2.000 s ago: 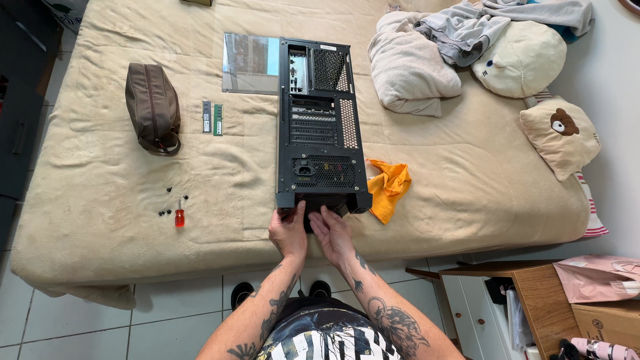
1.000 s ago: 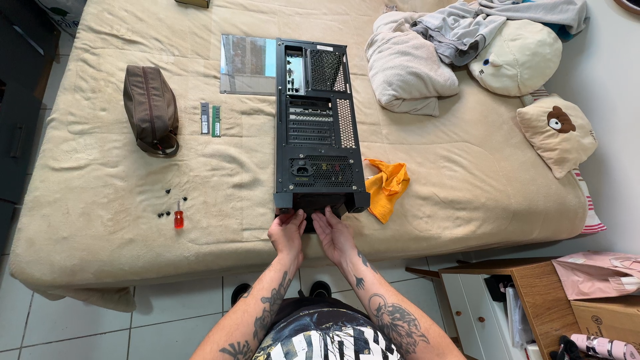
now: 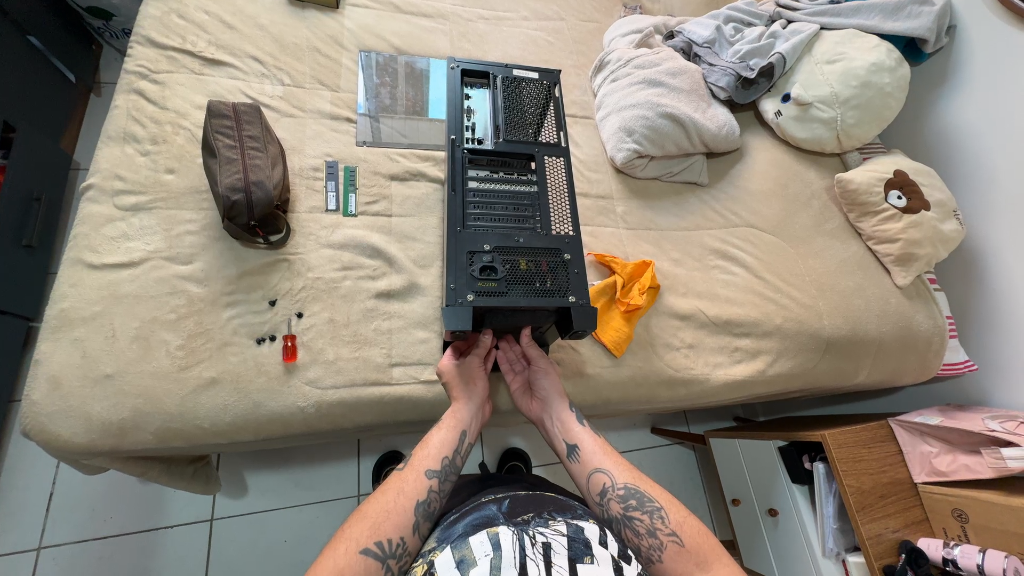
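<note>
A black computer tower case (image 3: 516, 192) lies on the bed with its rear panel facing up and its bottom edge toward me. My left hand (image 3: 468, 370) touches the underside of the case between its feet, fingers bent and partly hidden. Beside it, my right hand (image 3: 530, 376) reaches under the same edge with its fingertips at the case; whether either one grips a part cannot be told. A glass side panel (image 3: 402, 100) lies against the case's upper left. To the left rest two RAM modules (image 3: 331, 186), one grey and one green, and a red-handled screwdriver (image 3: 290, 346) among several black screws (image 3: 272, 303).
A brown zippered pouch (image 3: 245, 172) lies on the left of the bed. An orange cloth (image 3: 626, 300) touches the right side of the case. A folded blanket (image 3: 660, 104), a white plush (image 3: 836, 88) and a bear cushion (image 3: 900, 216) are at the right, above a wooden cabinet (image 3: 868, 480).
My left fingers have shifted slightly at the bottom edge of the case. The case and the things about it have stayed where they were.
</note>
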